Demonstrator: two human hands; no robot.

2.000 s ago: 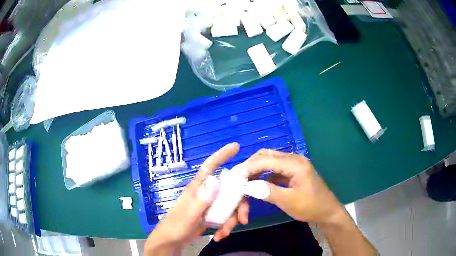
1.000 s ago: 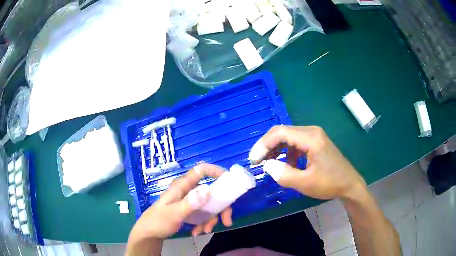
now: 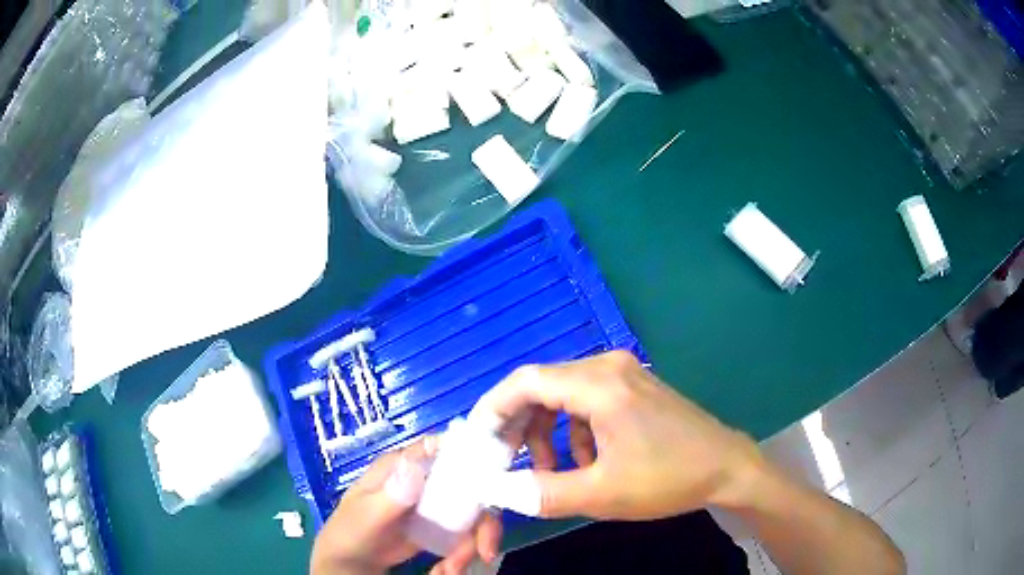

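Note:
A white housing point(image 3: 458, 481) is held over the near edge of the blue tray point(image 3: 494, 294). My left hand point(image 3: 376, 511) grips it from the left, with fingertips showing below it. My right hand point(image 3: 618, 438) is at its right side, with white-capped thumb and index finger at the block's upper end and side. Whether the right fingers hold a small part is hidden. White rod parts point(image 3: 346, 393) lie in the tray's left end.
A clear tub point(image 3: 213, 432) of tiny white parts and a small white fitting point(image 3: 291, 523) are left of the tray. A clear bag of white blocks point(image 3: 505, 169) is behind. Wrapped units point(image 3: 769, 246) and a thin stick point(image 3: 661, 151) lie right. A white sheet point(image 3: 202, 213) is back left.
The view has shifted and turned. My right hand was apart from the housing one second ago and is now against it. My left hand still holds the housing, now more upright.

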